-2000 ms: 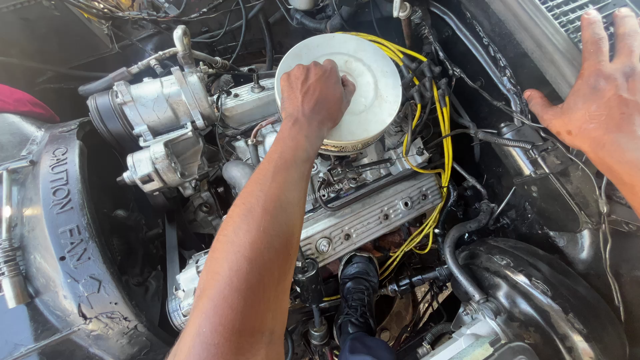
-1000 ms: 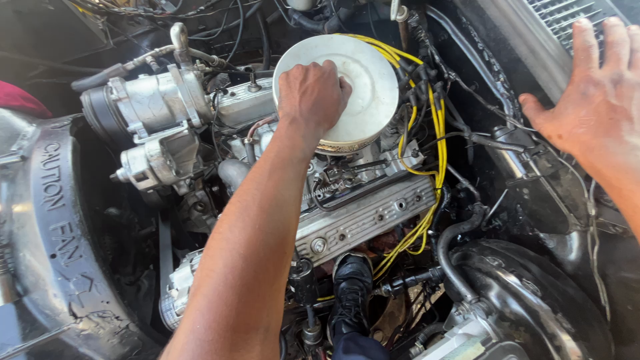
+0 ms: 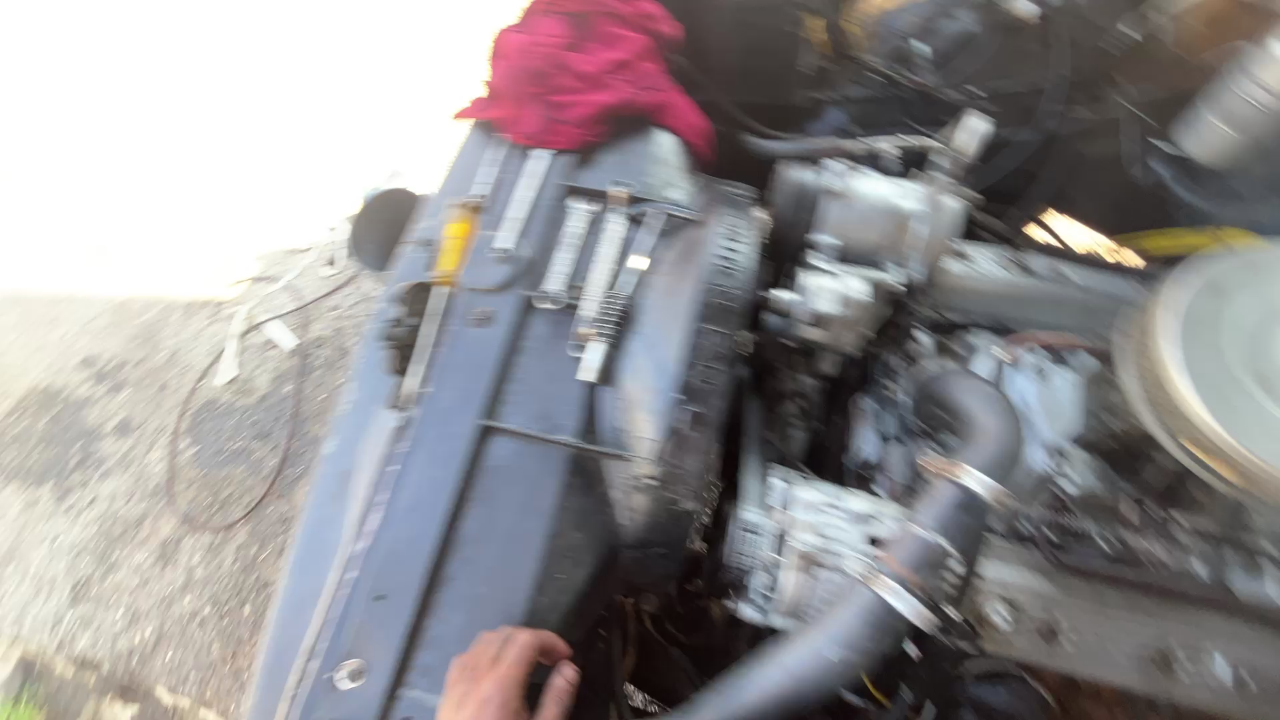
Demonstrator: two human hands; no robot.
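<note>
Motion blur softens the view. My left hand (image 3: 508,676) is at the bottom edge, over the dark front panel (image 3: 480,580) of the engine bay, its fingers bent and thumb apart, with nothing seen in it. To its right, a black rubber hose (image 3: 830,640) with metal clamps (image 3: 900,598) runs up beside the alternator (image 3: 815,540). The round air cleaner (image 3: 1225,370) sits at the right edge. Several wrenches (image 3: 522,200) and a yellow-handled screwdriver (image 3: 455,245) lie farther up the panel. My right hand is out of view.
A red cloth (image 3: 590,75) is draped over the panel's far end. Beside the wrenches lies a tool with a coil spring (image 3: 612,315). The compressor (image 3: 880,215) stands right of the fan shroud (image 3: 715,330). Rough ground (image 3: 230,430) with a thin looped cord lies at left.
The view has swung far to the left. My left hand has come off the air cleaner lid, where it rested in a fist. My right hand has left the view.
</note>
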